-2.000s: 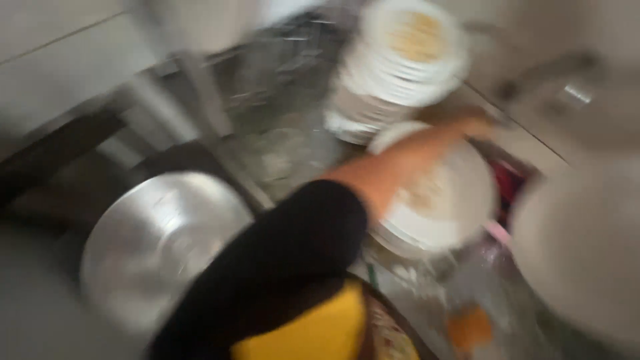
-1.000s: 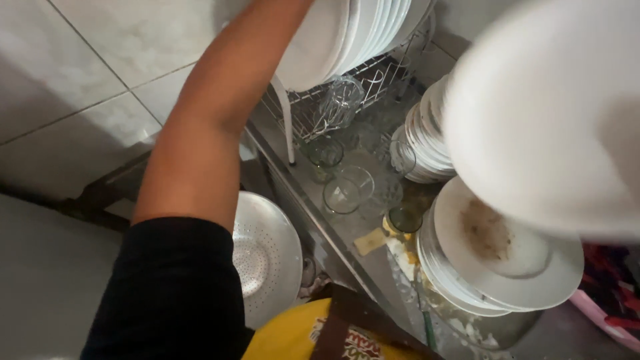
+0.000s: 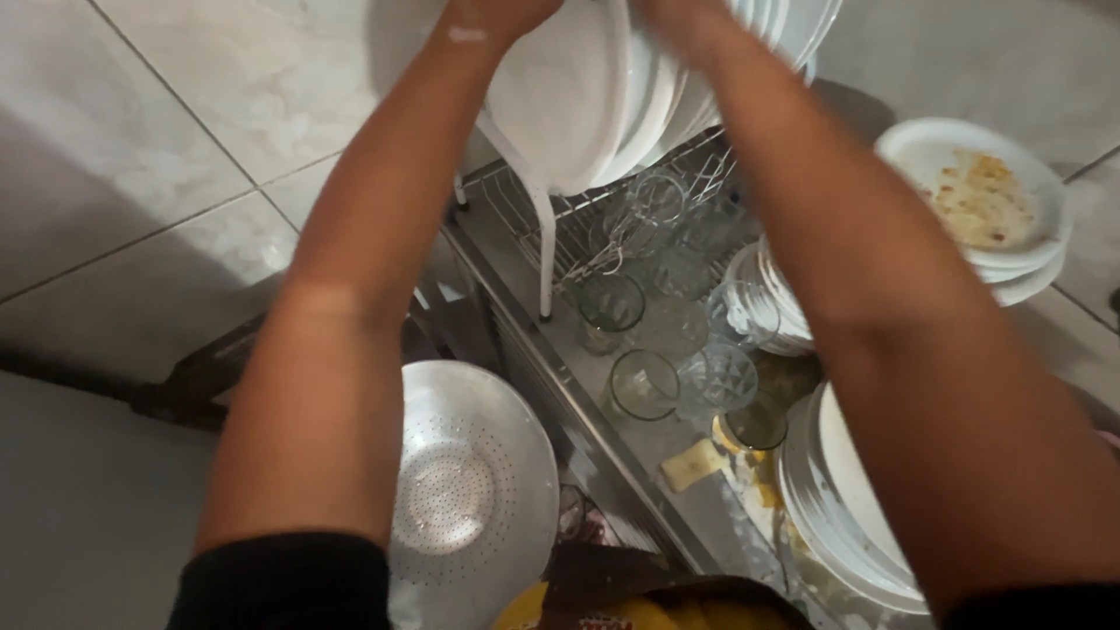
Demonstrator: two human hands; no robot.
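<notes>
Both forearms reach up to a wire dish rack (image 3: 547, 219), where white plates (image 3: 560, 105) stand on edge. At the top edge, my left hand (image 3: 516, 13) is beside the leftmost plate, partly cut off by the frame. Blurred and also cut off, my right hand (image 3: 678, 22) is over the plates' upper part. The fingers of both hands are hidden or out of frame, so I cannot tell if either grips a plate. Below the rack stand clear drinking glasses (image 3: 645, 385).
An aluminum colander (image 3: 451, 499) lies lower left, beyond the counter's metal edge (image 3: 577, 411). Stacked plates (image 3: 840, 525) stand under my right forearm, with food scraps and a yellowish block (image 3: 691, 465) beside them. A food-soiled plate (image 3: 980, 197) tops a stack at right. Tiled wall lies behind.
My right arm has come into view, reaching to the racked plates. The large blurred white plate at upper right one second ago no longer shows there. The view has shifted.
</notes>
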